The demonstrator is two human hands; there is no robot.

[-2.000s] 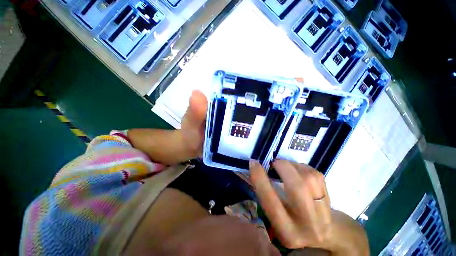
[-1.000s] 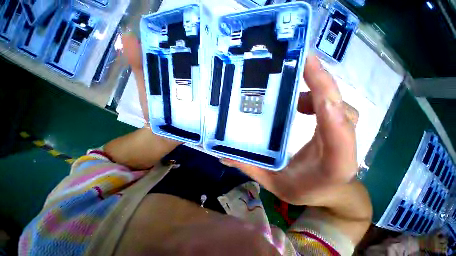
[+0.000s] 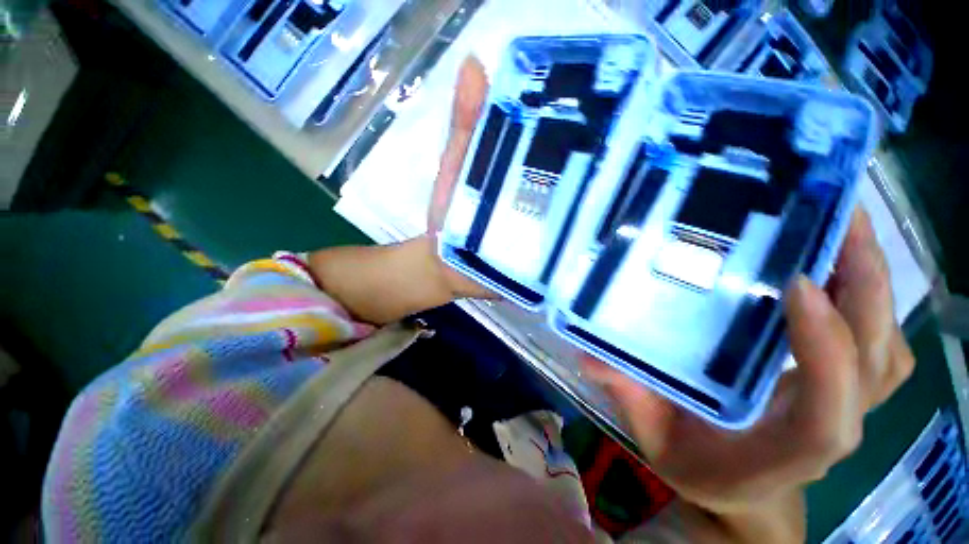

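Note:
A side-by-side pair of pale blue-white housing shells, a left shell (image 3: 510,239) and a right shell (image 3: 638,308), is held up with the open insides facing me. Each has black pads and a small patch inside. My left hand (image 3: 455,202) grips the left shell's outer edge, its other fingers hidden behind. My right hand (image 3: 808,404) holds the right shell at its right side and lower edge. The pair is tilted, its right side lower. It is above a white sheet (image 3: 398,175).
Other shells (image 3: 282,43) lie at the upper left beside clear plastic film (image 3: 372,90). More shells (image 3: 781,48) lie at the upper right. A further group (image 3: 919,489) is at the lower right. Yellow-black tape (image 3: 165,228) marks the green floor at left.
The shell pair has moved right and turned clockwise since a second ago. My right hand, at the shells' lower middle two seconds ago, is now around the right shell's outer side.

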